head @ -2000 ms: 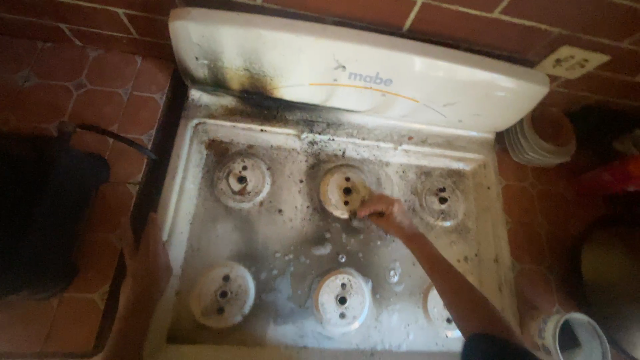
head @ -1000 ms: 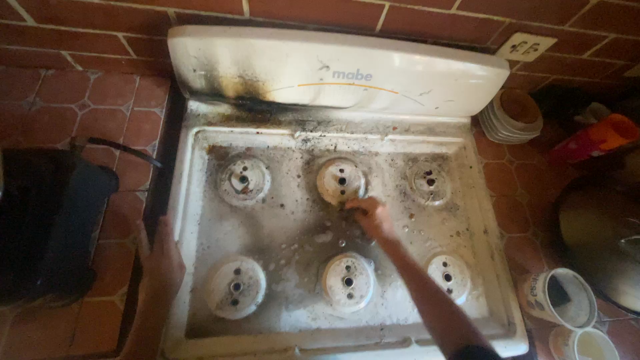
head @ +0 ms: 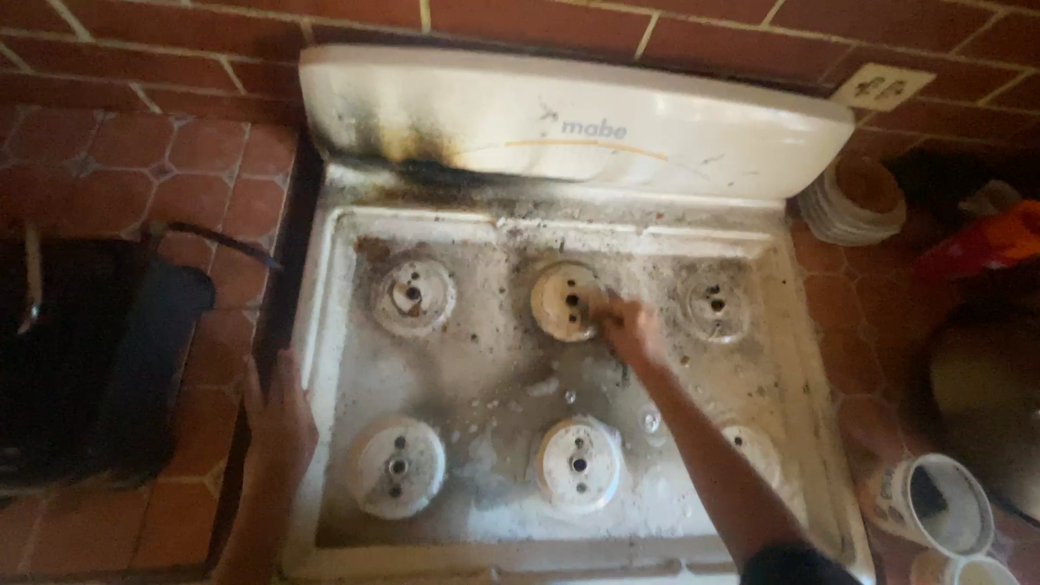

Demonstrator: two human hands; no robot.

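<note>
A white Mabe stove top (head: 487,357) with six round burner seats spreads across the view, wet and stained with grime. My right hand (head: 638,329) is closed on a small, blurred scrubbing pad (head: 603,307) at the right side of the back middle burner seat (head: 566,301). At the stove's left rim lies my left hand (head: 280,414), fingers pointing away from me, holding nothing that shows. The backguard (head: 585,122) is scorched black and yellow at its left part.
Left of the stove, a black appliance (head: 97,366) stands on red tiles. To the right are stacked bowls (head: 849,203), a red-orange package (head: 987,240), a large rounded pot (head: 987,398) and an open white tub (head: 946,504). An outlet (head: 884,87) is on the brick wall.
My right hand has moved from the lower edge of the back middle burner seat to its right side. My left hand stays by the stove's left rim.
</note>
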